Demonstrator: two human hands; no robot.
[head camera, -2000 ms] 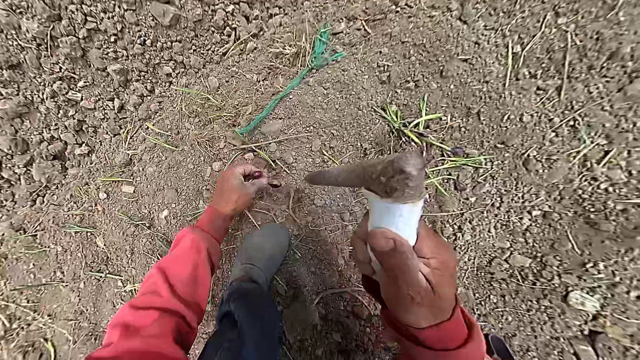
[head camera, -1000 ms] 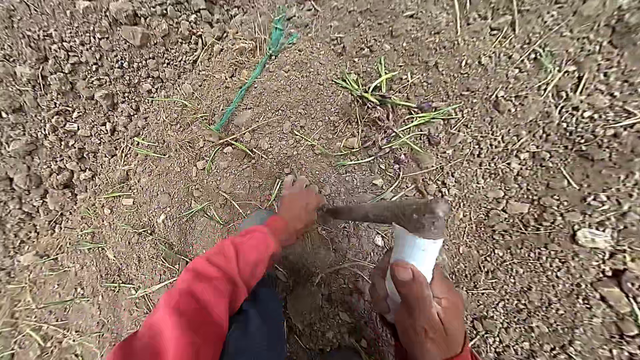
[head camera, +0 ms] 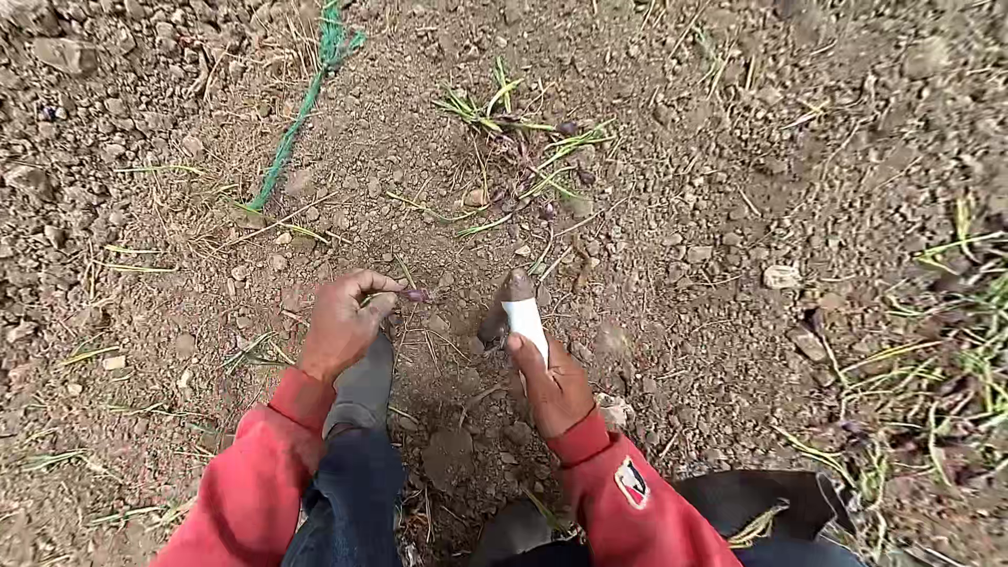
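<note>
My left hand (head camera: 346, 319) pinches a small purple onion bulb (head camera: 415, 295) with a thin green shoot, low over the bare soil. My right hand (head camera: 551, 382) is closed around the white handle (head camera: 526, 324) of a short hand tool. Its dark, soil-covered metal head (head camera: 494, 324) points down at the ground, partly hidden behind the handle. Above my hands lies a loose bunch of small onion plants (head camera: 543, 146) with purple bulbs and green leaves.
A frayed green cord (head camera: 295, 142) lies on the soil at upper left. More onion plants (head camera: 957, 370) are heaped at the right edge. My grey boot (head camera: 364, 386) stands below my left hand. Stones and clods cover the ground, with a dark object (head camera: 756, 496) at lower right.
My left hand has moved away from the tool's tip, to the left, and a small onion shows in its fingers. The tool's head, held sideways before, now points downward.
</note>
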